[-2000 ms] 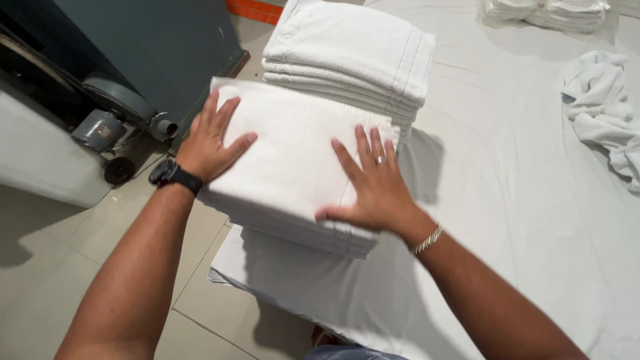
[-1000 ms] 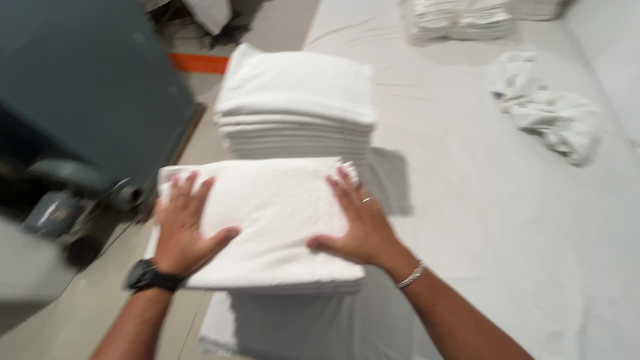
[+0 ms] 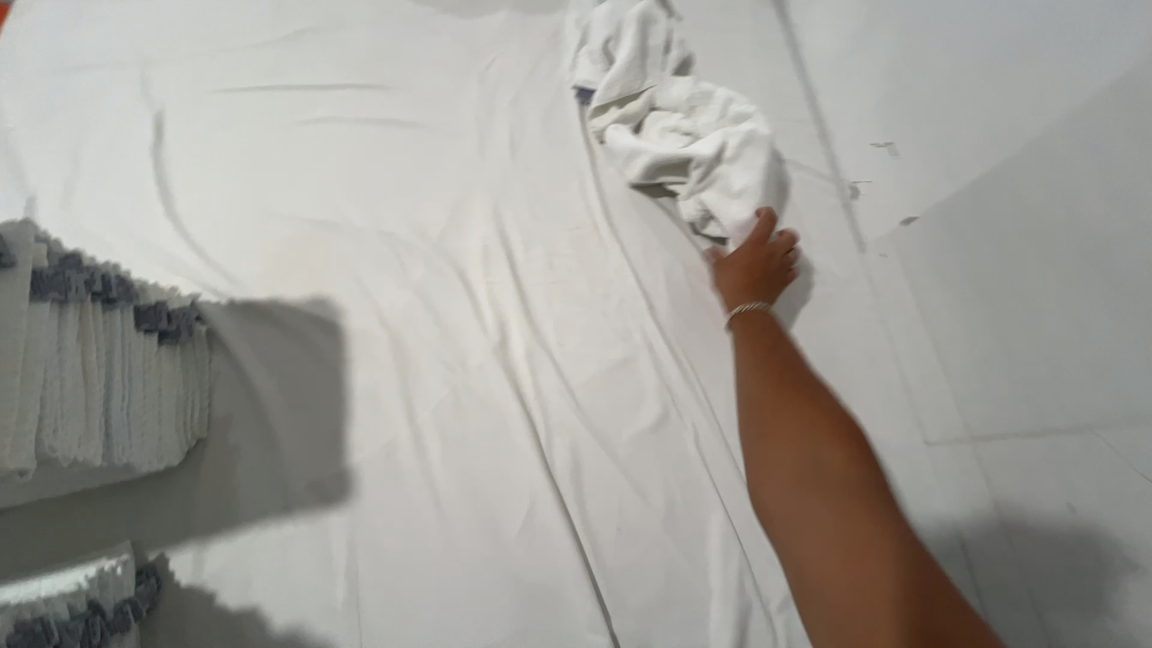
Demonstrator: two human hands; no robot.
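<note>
My right hand (image 3: 760,265), with a bracelet on its wrist, reaches to the lower end of a crumpled white cloth (image 3: 684,135). Its fingers are at the cloth's edge; whether they grip it cannot be told. The cloth lies bunched on a white sheet (image 3: 405,360) that has long creases. A stack of folded white towels (image 3: 117,387) with grey bands along the edges stands at the left. Part of another stack (image 3: 81,603) shows at the lower left corner. My left hand is out of view.
A white tiled surface or wall (image 3: 1026,315) with dark marks borders the sheet on the right. The towel stacks cast dark shadows on the sheet.
My right hand has left the folded towels and is now at the crumpled cloth. My left hand, earlier on the towels, has gone out of view. The view has swung right.
</note>
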